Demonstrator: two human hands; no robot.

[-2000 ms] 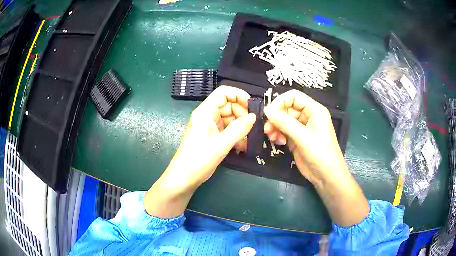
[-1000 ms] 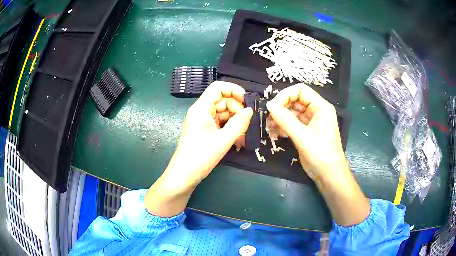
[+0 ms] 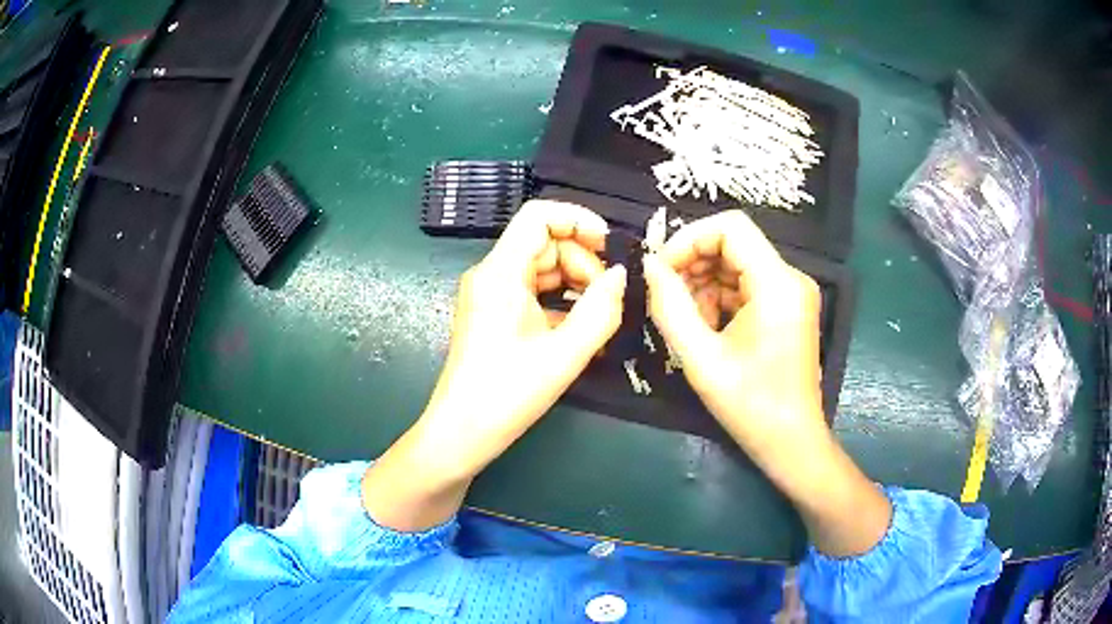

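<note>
My left hand (image 3: 518, 311) pinches a slim black plastic housing (image 3: 626, 250) between thumb and fingertips, over the near parts tray. My right hand (image 3: 738, 317) is at the housing's right side, thumb and forefinger closed together; whether they hold a small contact cannot be told. Short metal contacts (image 3: 638, 375) lie loose in the near tray (image 3: 683, 421), partly hidden by my hands. Long pale metal strips (image 3: 732, 140) are heaped in the far tray (image 3: 555, 134).
A ribbed row of housings (image 3: 476, 196) touches the trays' left side. Another row (image 3: 267, 224) lies farther left, by a large black compartment tray (image 3: 118, 232). Clear plastic bags (image 3: 976, 219) lie at right. White slotted crates (image 3: 67, 469) are at the lower left.
My hands have drawn slightly closer around the housing. My right fingertips now touch or nearly touch its side, and the pale metal piece seen along it a second ago is hidden.
</note>
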